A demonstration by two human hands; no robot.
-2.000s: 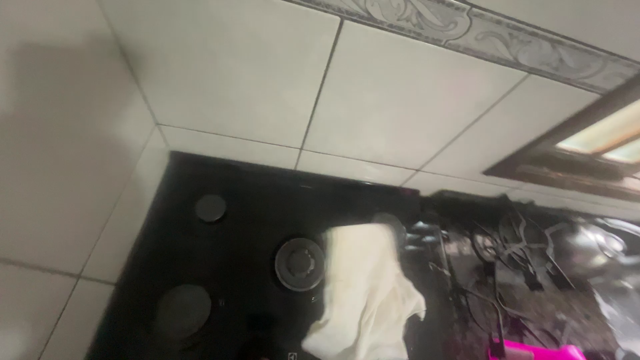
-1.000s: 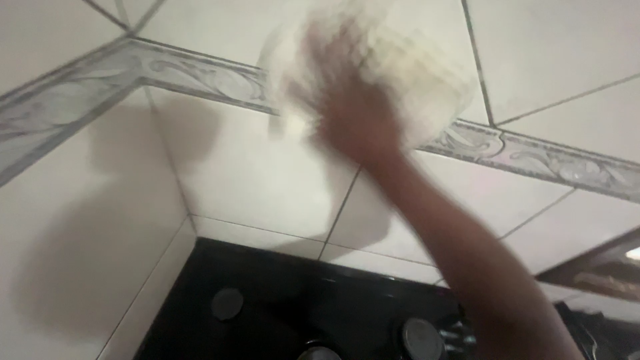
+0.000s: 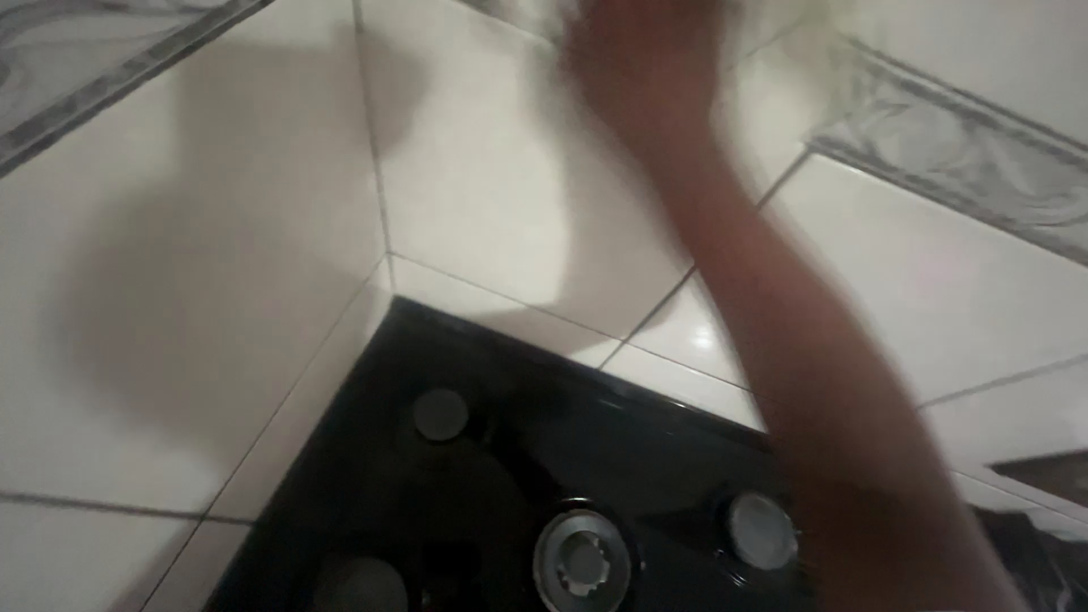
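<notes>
My right hand is at the top of the view, blurred and cut off by the frame's edge, against the white wall tiles. A pale cloth shows faintly beside and behind it, blurred; the fingers and their hold on it are hidden. The forearm crosses the right side of the view, above a black glass cooktop. My left hand is not in view.
Round gas burners sit on the cooktop, without grates over them. Tiled walls meet at a corner on the left. A grey patterned border runs along the wall. Dark items lie at the lower right edge.
The cloth lay over the cooktop two seconds ago; one second ago my right hand was on it against the wall. The view has shifted.
</notes>
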